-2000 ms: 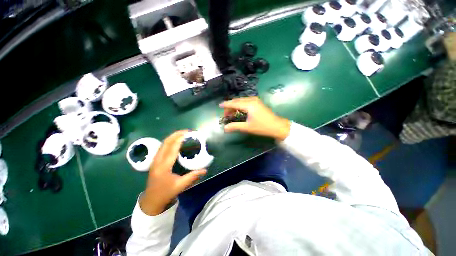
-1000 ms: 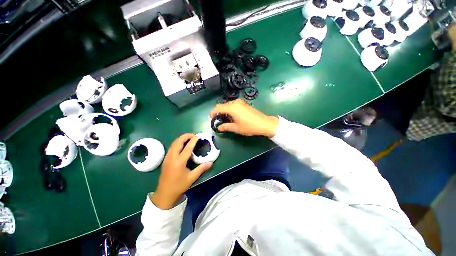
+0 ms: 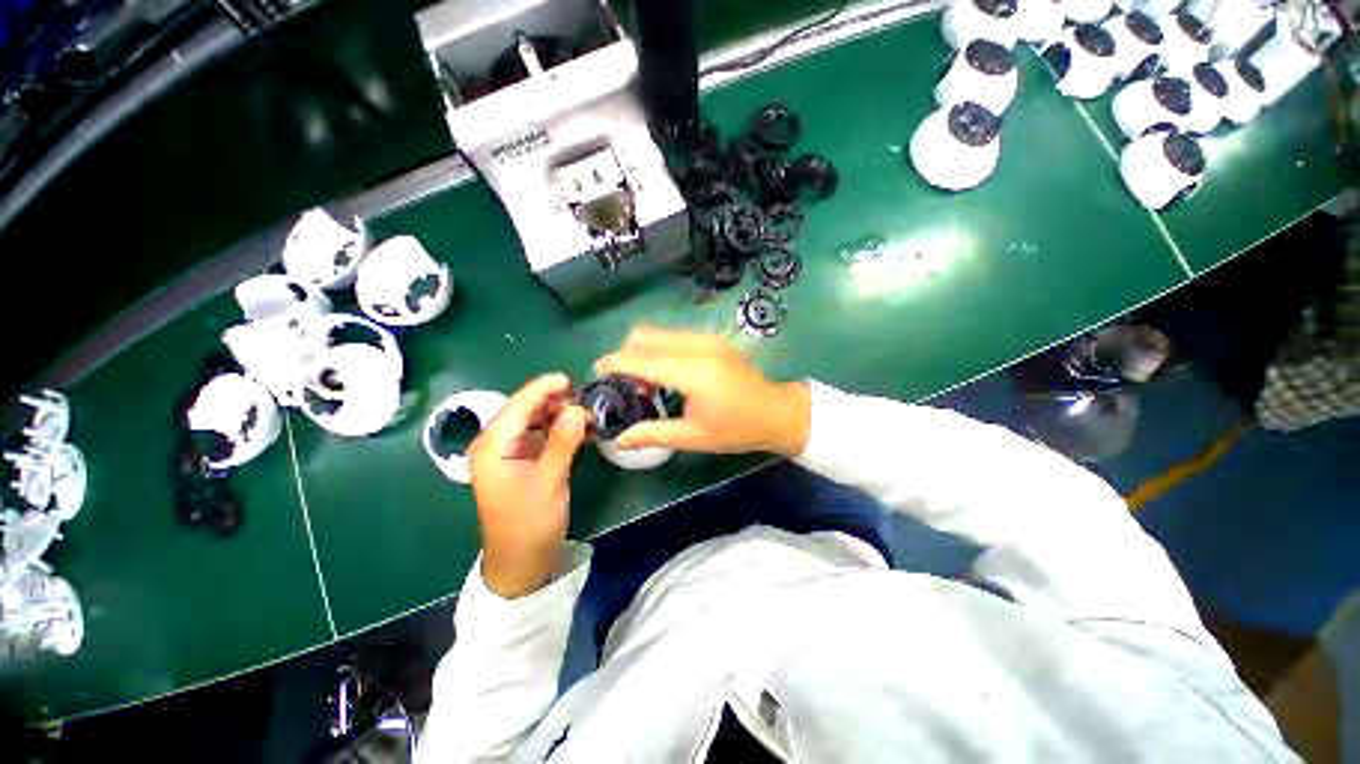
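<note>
My right hand (image 3: 694, 394) holds a black round insert (image 3: 615, 406) above a white housing (image 3: 638, 454), which lies mostly hidden under the hands near the bench's front edge. My left hand (image 3: 525, 466) has its thumb and fingertips on the insert's left side. Whether the insert touches the housing cannot be told. Another white housing (image 3: 448, 433) with a dark open hole stands just left, partly behind my left hand.
A light grey screw feeder (image 3: 579, 179) stands ahead, with loose black rings (image 3: 738, 227) at its right. White shells (image 3: 351, 373) and small black parts (image 3: 209, 500) lie left, white brackets (image 3: 38, 523) far left. Finished housings (image 3: 955, 146) stand at right. A person's checked sleeve (image 3: 1320, 358) shows far right.
My left hand has left the housing's side and come up to the insert. My right hand has brought the insert left over the housing. The camera view has shifted slightly.
</note>
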